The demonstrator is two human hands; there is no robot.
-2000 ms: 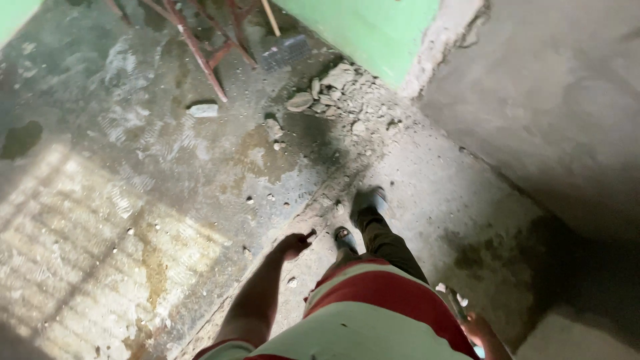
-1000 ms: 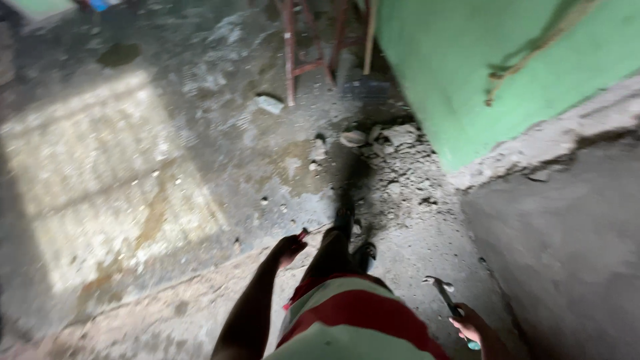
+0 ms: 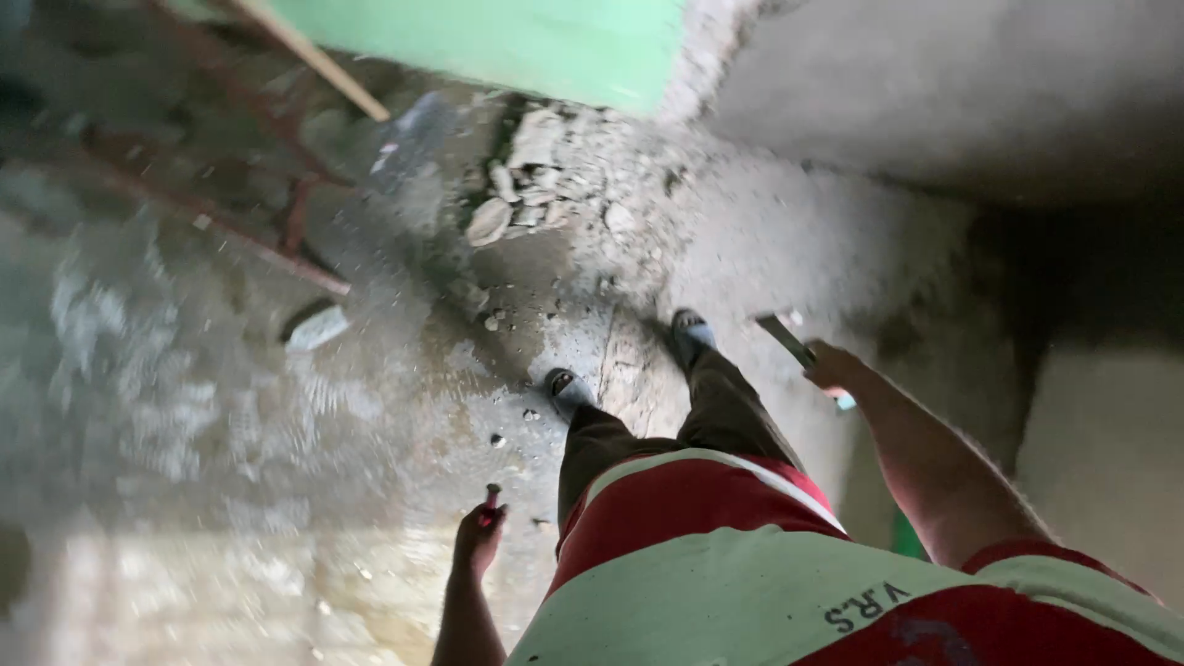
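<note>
My right hand [image 3: 832, 366], out to the right of my legs, is closed around a hammer [image 3: 786, 340]. The hammer's metal head points up and left, and a bit of its teal grip end shows below the hand. Low and left of my legs, my left hand [image 3: 481, 536] grips a small tool with a red part and a dark, flat round end [image 3: 493, 490], which looks like a chisel; the rest of it is hidden by the fingers. Neither tool touches the floor or a wall.
Broken rubble [image 3: 546, 185] lies by the foot of a green wall [image 3: 499, 42], ahead of my sandaled feet [image 3: 571, 390]. A rusty metal frame [image 3: 231, 231], a wooden stick [image 3: 319, 65] and a loose block [image 3: 317, 328] are at the left. A bare grey wall [image 3: 925, 83] rises at the right.
The view has turned and shifted. My feet now stand apart on the floor; one second ago they were close together. Both hands keep hold of their tools.
</note>
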